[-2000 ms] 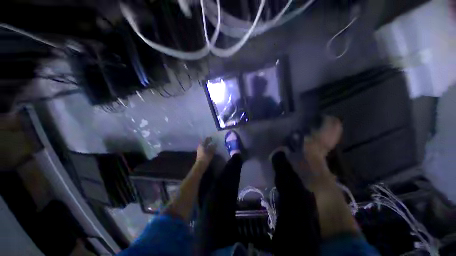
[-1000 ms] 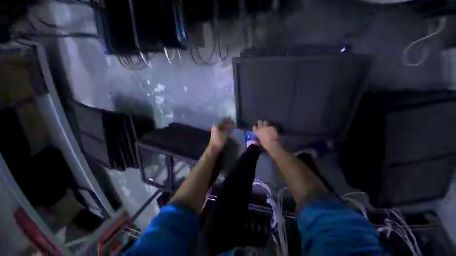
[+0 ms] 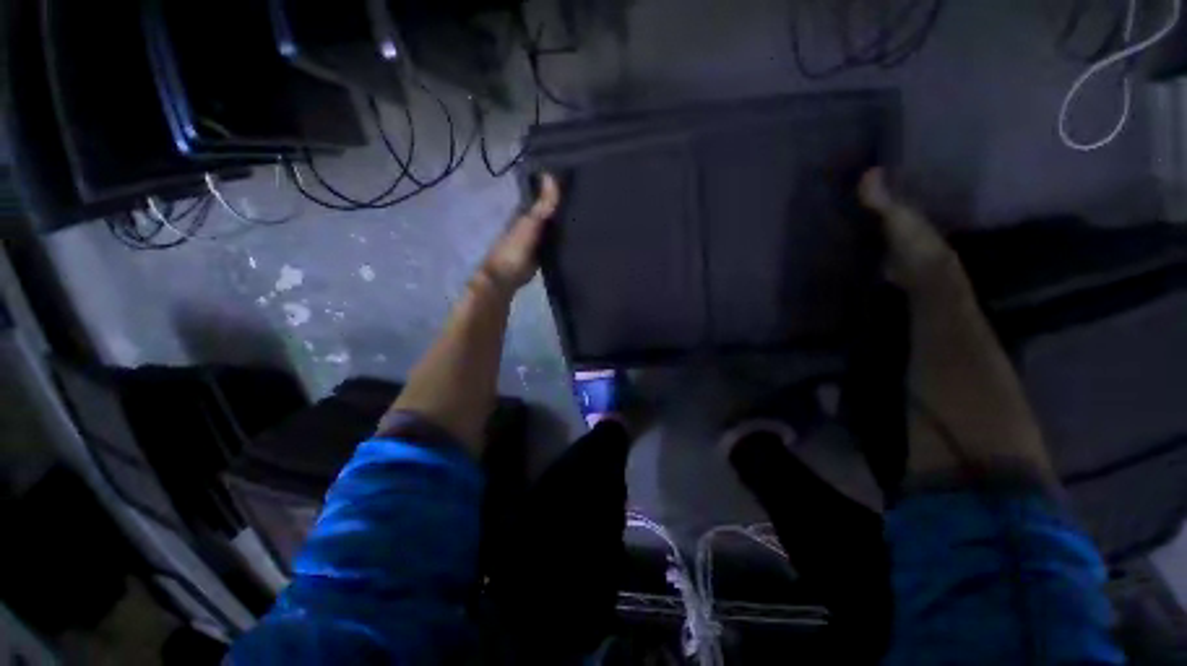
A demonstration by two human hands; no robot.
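A wide dark two-section tray (image 3: 703, 241) lies in front of me, dull side up, with a centre divider line. A second edge shows along its far side, so it may be a stack. My left hand (image 3: 527, 234) grips its left side near the far corner. My right hand (image 3: 898, 228) grips its right side, partly in shadow. The fingers under the edges are hidden. I cannot tell how high the tray is above the floor.
Dark slabs (image 3: 215, 98) stand upright at the upper left with thin dark cables (image 3: 378, 182) below. Dark stacked trays (image 3: 1113, 377) are at the right and another dark pile (image 3: 313, 449) at the left. White cables (image 3: 696, 605) hang by my legs. A white cable loop (image 3: 1093, 111) is upper right.
My hands have moved from near my foot to both sides of the tray and taken hold. The tray now sits further left in view. The glossy panels seen earliest no longer show.
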